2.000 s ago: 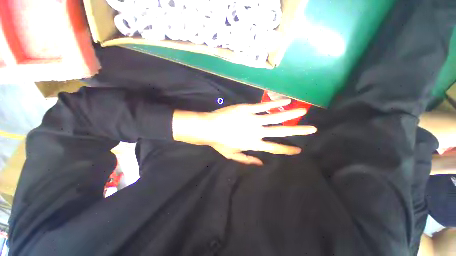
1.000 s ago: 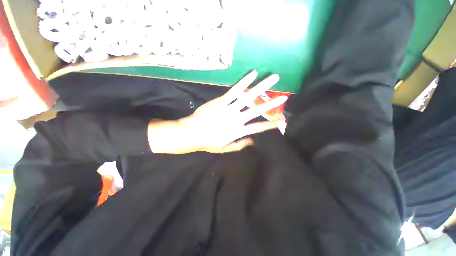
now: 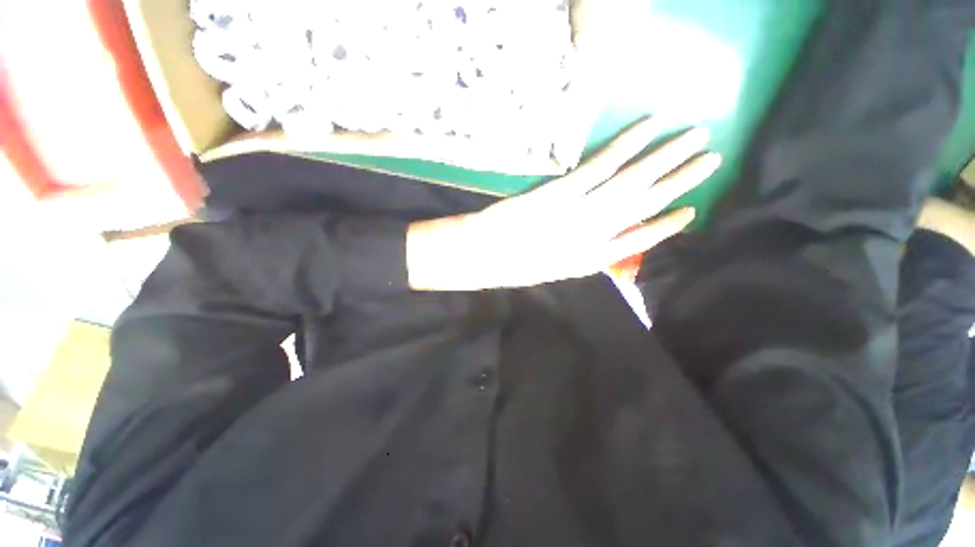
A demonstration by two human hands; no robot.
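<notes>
An open cardboard box (image 3: 176, 80) at the top holds a heap of small white rings (image 3: 396, 69). My left hand (image 3: 556, 227) is bare and empty, back upward, with its fingers apart and pointing right. It lies just below the box's near right corner, and its fingertips overlap the green bench surface (image 3: 738, 118). Its thumb cannot be made out. My right arm, in a black sleeve, runs up along the right side and leaves the picture at the top. My right hand is out of the picture.
A red tray edge (image 3: 134, 96) stands left of the box. A tan box-like object (image 3: 66, 390) is at the lower left. At the right edge, part of a person in dark clothing (image 3: 932, 321) sits beside me. My black-clothed body fills the lower middle.
My left hand has moved up and its fingers now reach over the bench by the box corner. The view shifted left and then back right, so the box moved across the picture.
</notes>
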